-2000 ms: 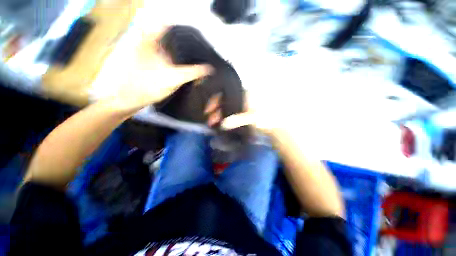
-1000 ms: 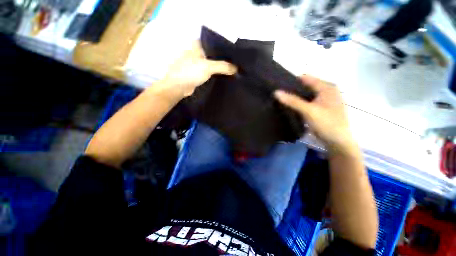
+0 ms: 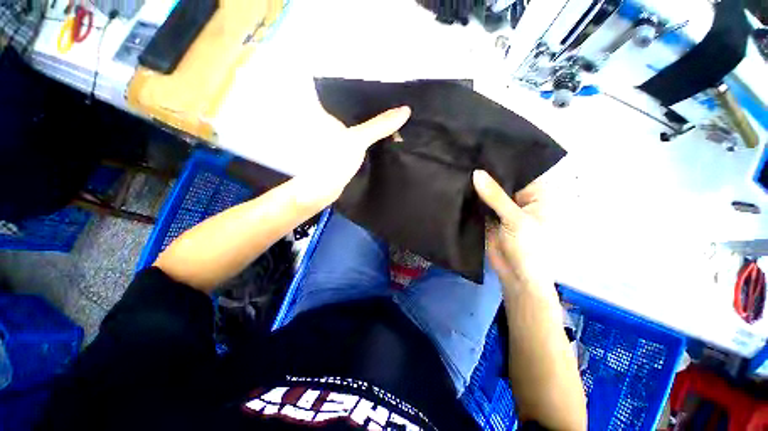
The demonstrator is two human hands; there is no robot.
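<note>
A dark brown-black garment panel is spread between my hands over the table's front edge, its lower part hanging above my lap. A short straight slit or line runs across its middle. My left hand grips the panel's left side, thumb on top near the left end of the line, fingers hidden underneath. My right hand grips the right side, thumb on top near the right end of the line, fingers partly hidden behind the cloth.
The sewing machine stands at the back right, with a dark strip draped on it. Red-handled scissors lie at the right. A black flat rectangle lies on a tan board at the left. Blue baskets sit below the table edge.
The panel has been opened out flatter between my hands, so the line in its middle shows. My right hand has moved down and slightly left. Both hands keep hold of the cloth.
</note>
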